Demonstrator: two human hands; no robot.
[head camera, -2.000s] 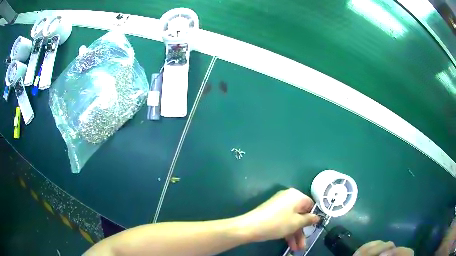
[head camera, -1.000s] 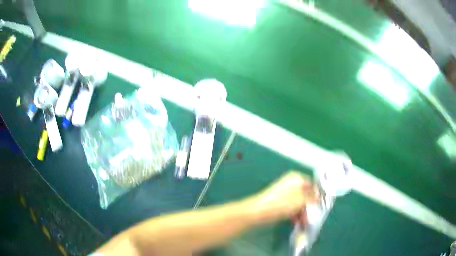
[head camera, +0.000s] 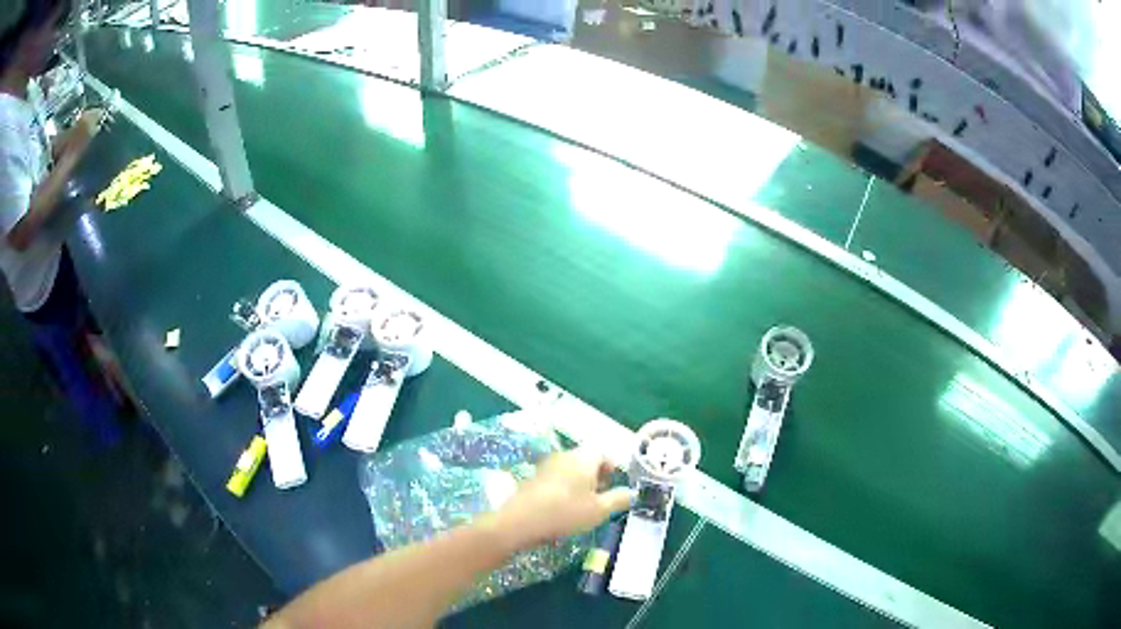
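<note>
A white fan unit (head camera: 643, 528) with an open handle lies on the dark green bench beside the pale rail, its round head over the rail. A dark cell with a yellow band (head camera: 596, 568) lies at its left. My left hand (head camera: 568, 494) reaches over the clear screw bag (head camera: 430, 485), thumb and fingertips apart at the left of the fan's neck. I cannot tell whether they touch it. Another fan unit (head camera: 765, 415) lies on the green conveyor belt, with no hand on it. My right hand and the screwdriver are not in view.
Several white fan units (head camera: 284, 445) with blue and yellow cells lie on the bench at left. The pale rail (head camera: 492, 369) runs between bench and belt. A post (head camera: 219, 111) stands on it. A person (head camera: 31, 197) works at far left near a yellow heap (head camera: 128, 182).
The view has swung left and up. The fan unit my left hand held now appears to lie on the belt. My left hand has moved to the fan unit beside the bag. My right hand has left view.
</note>
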